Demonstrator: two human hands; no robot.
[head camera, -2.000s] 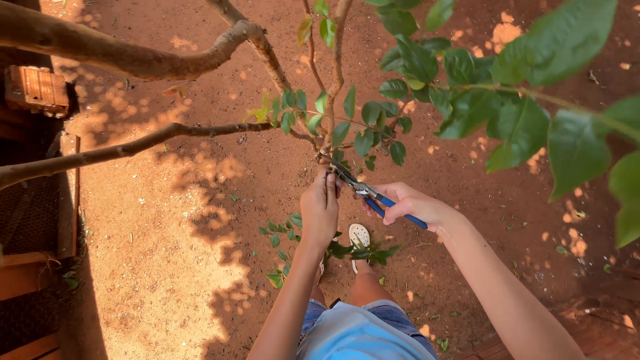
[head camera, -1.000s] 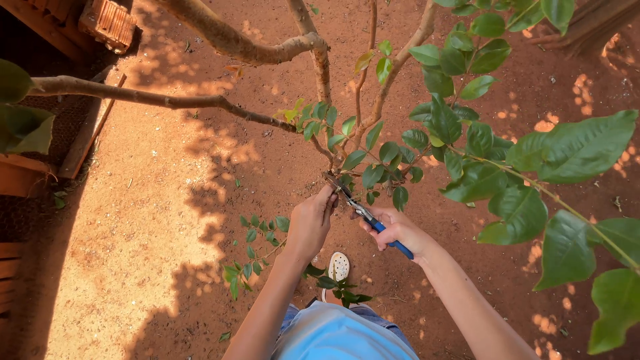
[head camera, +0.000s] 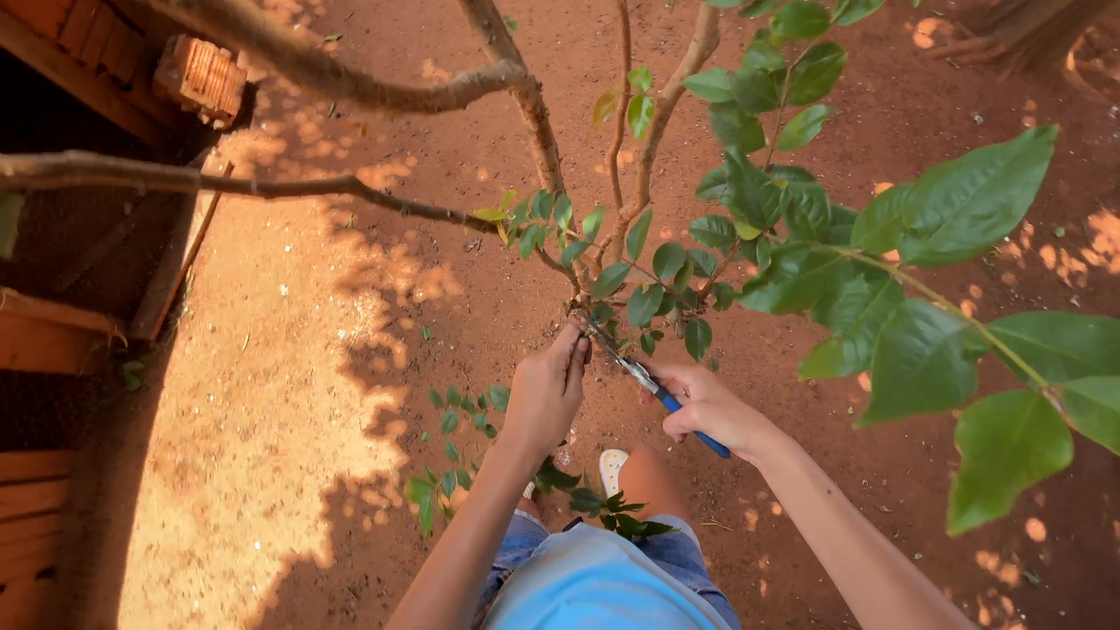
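My right hand (head camera: 704, 409) is closed around the blue handles of a pair of pruning shears (head camera: 669, 398). Their metal jaws point up and left, at a thin stem near the base of the leafy shoots (head camera: 643, 302). Close beside the blade tips, my left hand (head camera: 549, 385) pinches a leafy stem, and green leaves (head camera: 455, 429) hang below and left of that hand. Whether the blades touch the stem cannot be made out. Behind the shoots rise the tree's bare branches (head camera: 538, 122).
A thick branch (head camera: 350, 83) and a thinner one (head camera: 289, 185) reach in from the left. A large leafy twig (head camera: 945, 306) hangs close at the right. Hollow bricks (head camera: 203, 80) and a wooden board (head camera: 179, 254) lie at the left on reddish soil.
The handles of the shears look closer together than two seconds ago. Both hands remain at the stem. The view has shifted somewhat.
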